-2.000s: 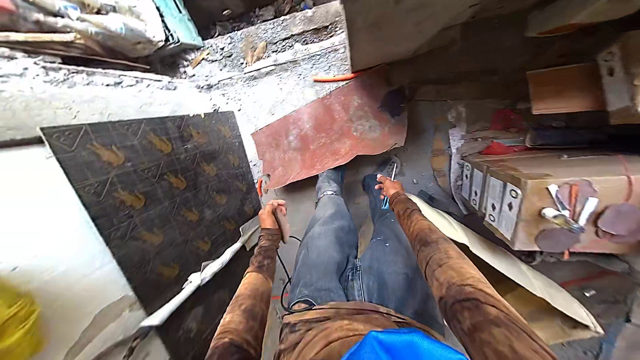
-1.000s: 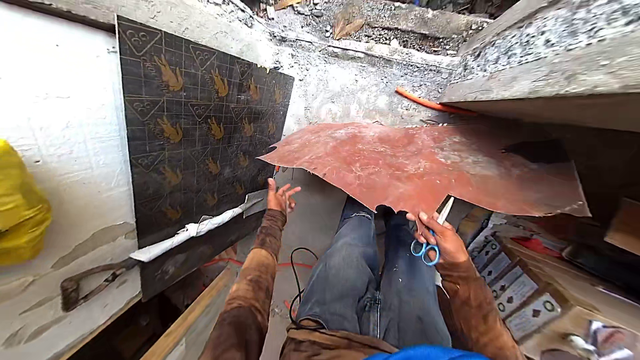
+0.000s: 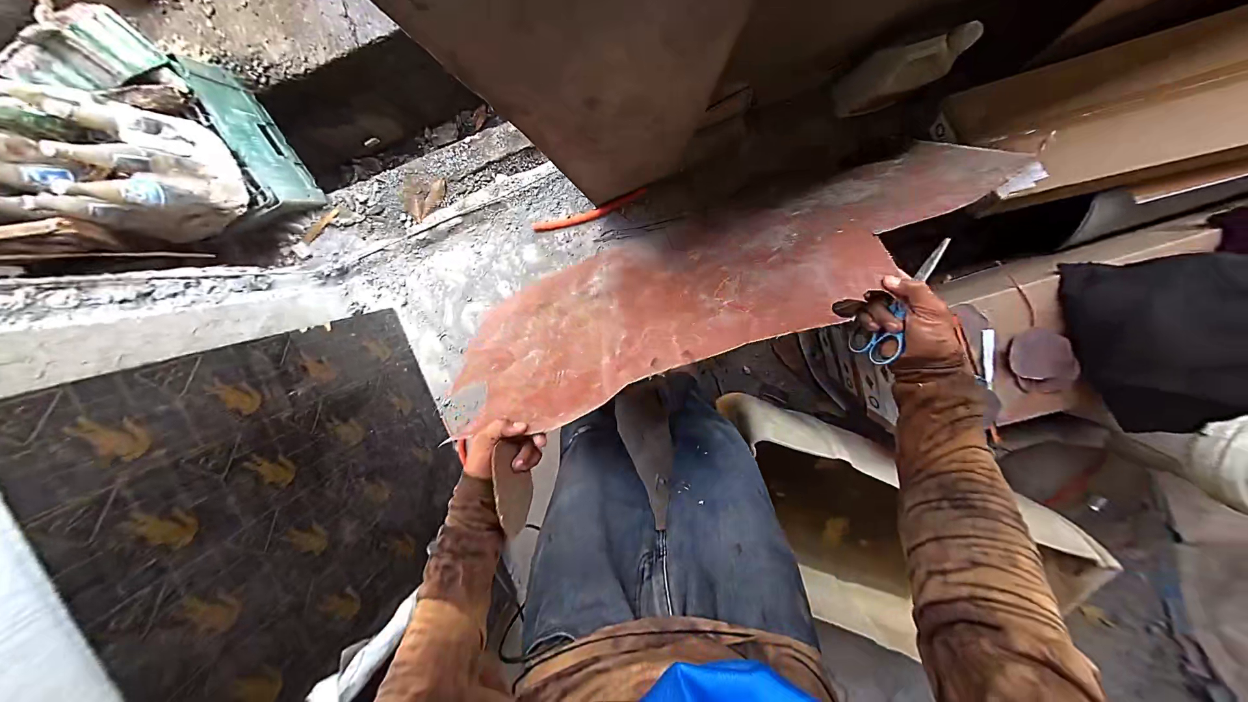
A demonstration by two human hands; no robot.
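Observation:
A thin reddish-brown sheet (image 3: 682, 302) with ragged edges, its material unclear, spans the space before my legs. My left hand (image 3: 502, 453) grips its lower left corner, and a brown strip hangs beside the palm. At the sheet's right part, my right hand (image 3: 907, 327) pinches the edge and also holds blue-handled scissors (image 3: 882, 341), whose blades point up and to the right. A narrow pointed brown piece (image 3: 648, 448) hangs over my jeans below the sheet.
A dark patterned board (image 3: 214, 507) lies at left. Bottles fill a sack (image 3: 127, 185) by a green crate (image 3: 249, 146). An orange hose (image 3: 590, 213) lies on the rough concrete ledge. Cardboard boxes (image 3: 1111, 97) and a black cloth (image 3: 1160, 331) are at right.
My left hand, free with spread fingers a second ago, has taken hold of the sheet's left corner. The scissors remain in my right hand. The view has turned.

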